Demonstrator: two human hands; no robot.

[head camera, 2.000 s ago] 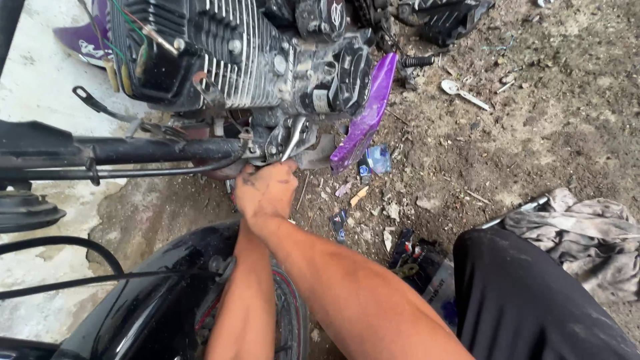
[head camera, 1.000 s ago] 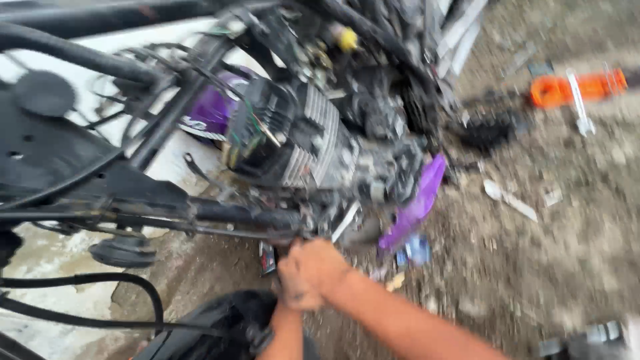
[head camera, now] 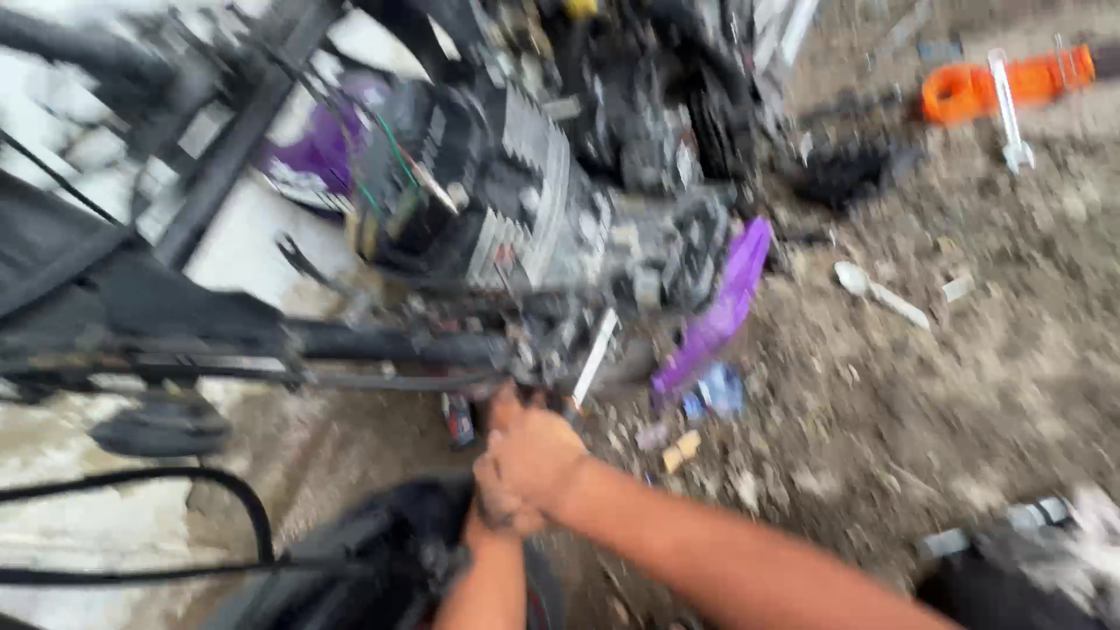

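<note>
My right hand (head camera: 538,459) lies over my left hand (head camera: 494,499), both low at the middle beside the motorcycle frame tube (head camera: 394,343). A straight metal tool (head camera: 597,359), blurred and seemingly a wrench, rises from beside my right hand towards the engine's underside; its near end is at my fingers. My left hand is mostly covered, and its grip cannot be made out. Above the hands is the finned motorcycle engine (head camera: 516,188). A purple plastic panel (head camera: 722,306) stands to its right. The picture is blurred by motion.
A white plastic spoon (head camera: 879,296) lies on the dirt. Farther up are an orange part (head camera: 1019,80) and an open-end wrench (head camera: 1006,109) across it. A black tire (head camera: 547,577) is below my hands. A black cable (head camera: 245,503) curves at left; a footrest (head camera: 162,427) is above it.
The view has shifted, bringing the orange part and its wrench into sight. Both hands remain together by the frame tube.
</note>
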